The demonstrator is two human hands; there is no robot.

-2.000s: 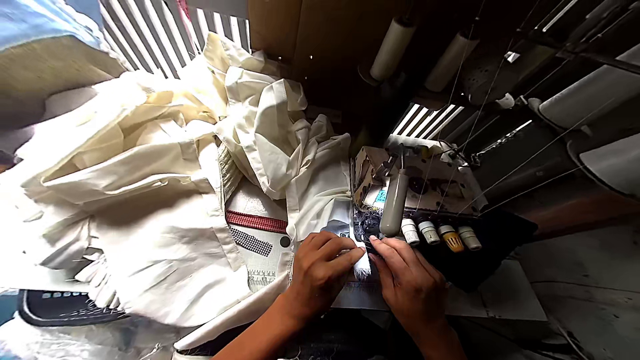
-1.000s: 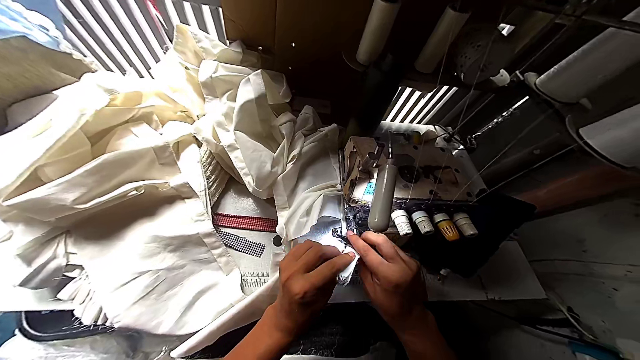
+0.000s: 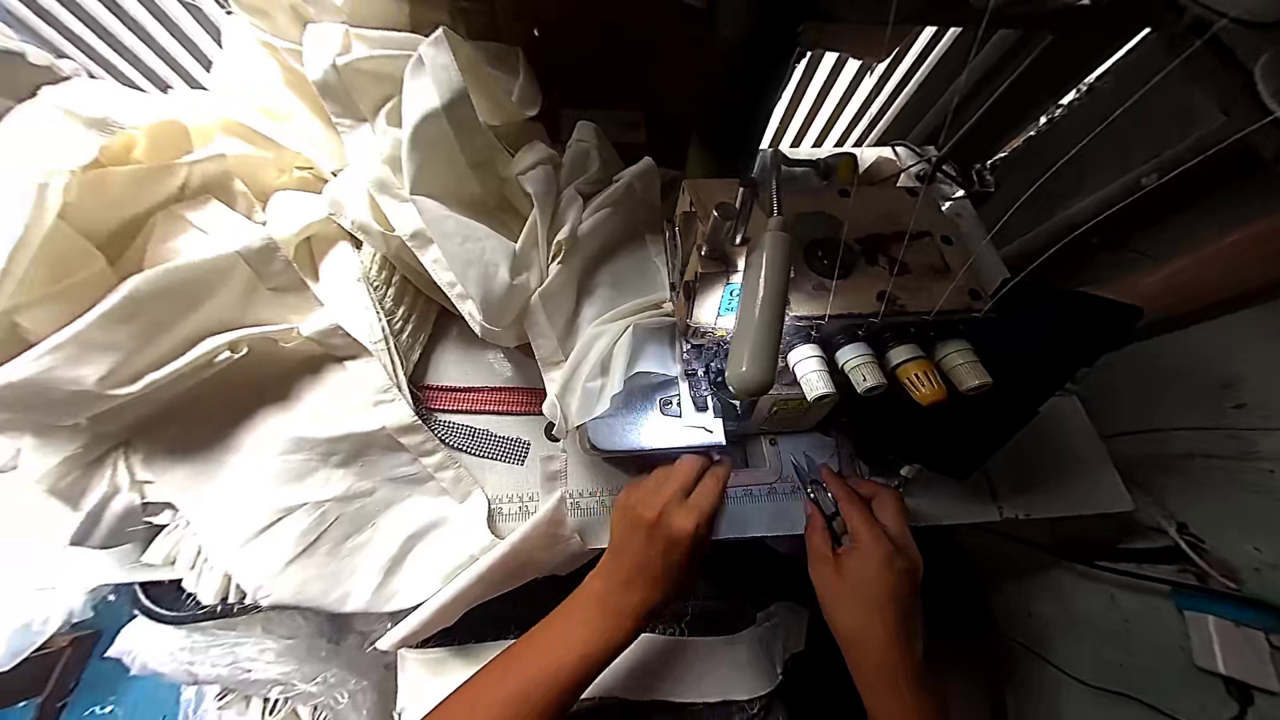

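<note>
My right hand (image 3: 865, 545) holds a pair of small thread snips (image 3: 820, 498), blades apart and pointing up and left, over the table edge right of the serger's metal cloth plate (image 3: 655, 415). My left hand (image 3: 667, 515) rests at the plate's front edge with fingers curled down; whether anything is pinched in them is hidden. The overlock sewing machine (image 3: 840, 255) stands behind both hands, its lamp (image 3: 762, 315) hanging over the needle area. Cream fabric (image 3: 600, 270) lies along the left of the machine and joins a large heap.
Four tension dials (image 3: 862, 367) line the machine's front, with threads running up from it. A printed ruler tape (image 3: 590, 502) follows the table edge. Red checked (image 3: 480, 400) and black checked strips (image 3: 475, 440) lie at left. A cream strip (image 3: 700, 668) hangs below the table.
My hands were close together at the machine's front; now they are apart, the right one further right with the snips showing in it. The view has moved nearer the machine.
</note>
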